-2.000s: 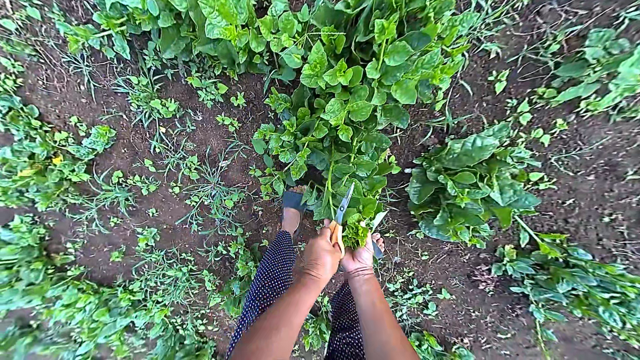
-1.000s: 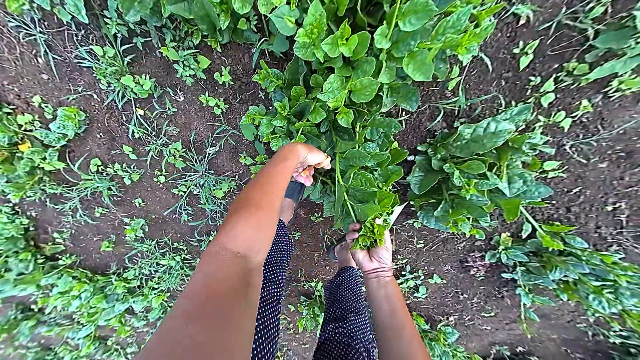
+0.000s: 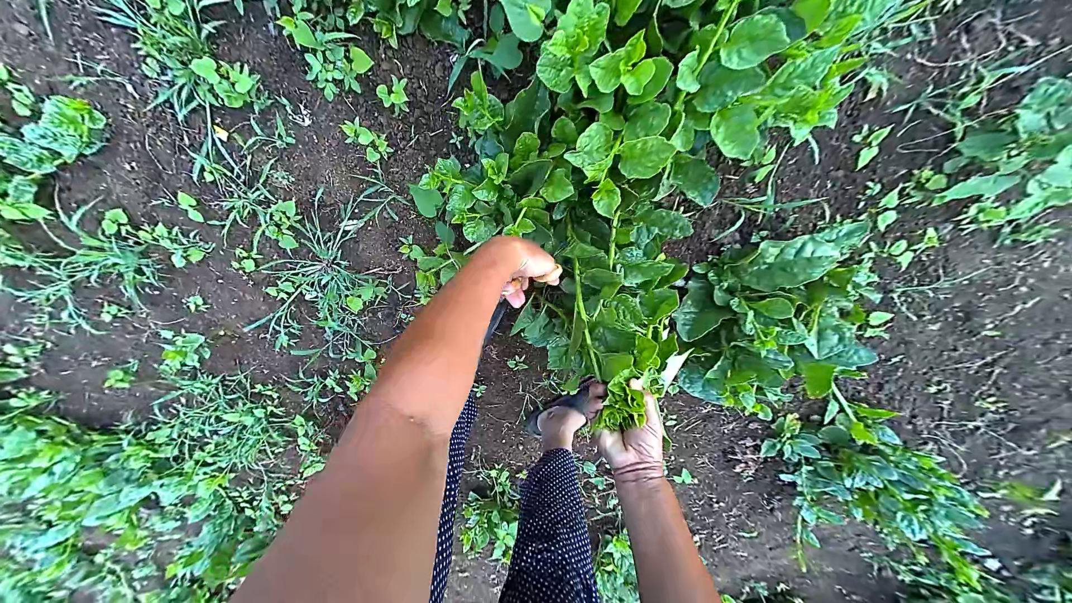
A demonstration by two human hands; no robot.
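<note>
A dense leafy green plant with broad rounded leaves point(image 3: 645, 155) grows upright in front of me. My left hand point(image 3: 533, 275) is at its left side, wrist bent and fingers curled beside a green stem point(image 3: 579, 314); whether it holds anything is hidden. No blade shows there. Lower and to the right, my right hand point(image 3: 634, 431) is closed around a bunch of cut leafy greens point(image 3: 624, 402), the cut ends or folded leaves facing me. A pale, flat piece point(image 3: 672, 368) sticks out beside the bunch; I cannot tell whether it is a leaf or something else.
Bare brown soil point(image 3: 335, 151) with grass tufts point(image 3: 322, 272) and small weeds lies to the left. Another leafy plant point(image 3: 779, 301) stands close on the right, with trailing greens point(image 3: 896, 494) below it. My sandalled foot point(image 3: 565, 416) is just left of the right hand.
Two seconds ago both hands were together at the bunch, the left holding a bladed cutting tool. The left hand has since moved away, up and to the left. My right hand still holds the bunch.
</note>
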